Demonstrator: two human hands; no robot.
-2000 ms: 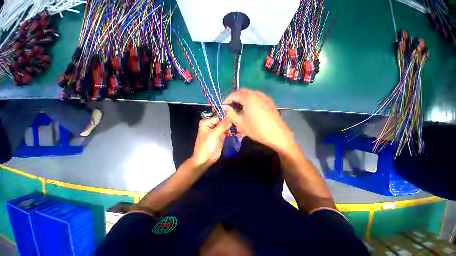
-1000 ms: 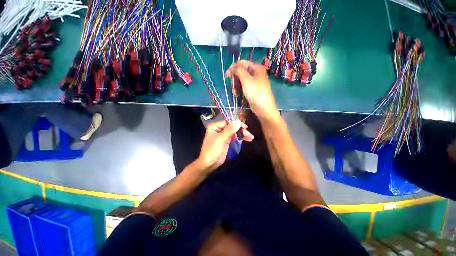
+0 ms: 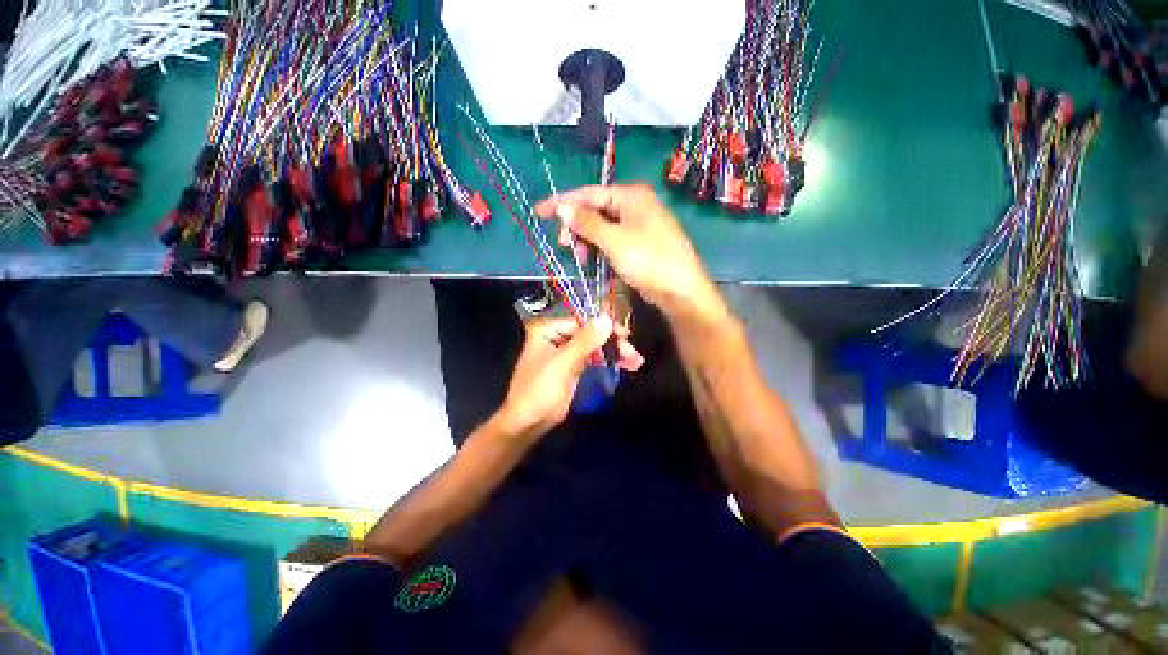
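My left hand is over my lap, just below the bench edge, shut on the lower end of a wire harness. Its lead wires fan up from the fingers in white, red and blue. The connector end is mostly hidden in the fingers. My right hand is above it, over the bench edge, with thumb and forefinger pinched together among the upright wires. Whether it grips a wire is too small to tell. A small blue piece shows just below my left hand.
A white box with a black stem stands ahead. A large harness pile lies left, a smaller one right. White sleeved harnesses are far left, another bundle far right. A person's foot shows left.
My right hand was down beside the left, then rose along the wires, and has now shifted slightly left and down. My left hand stays low with the harness. The wires have spread apart.
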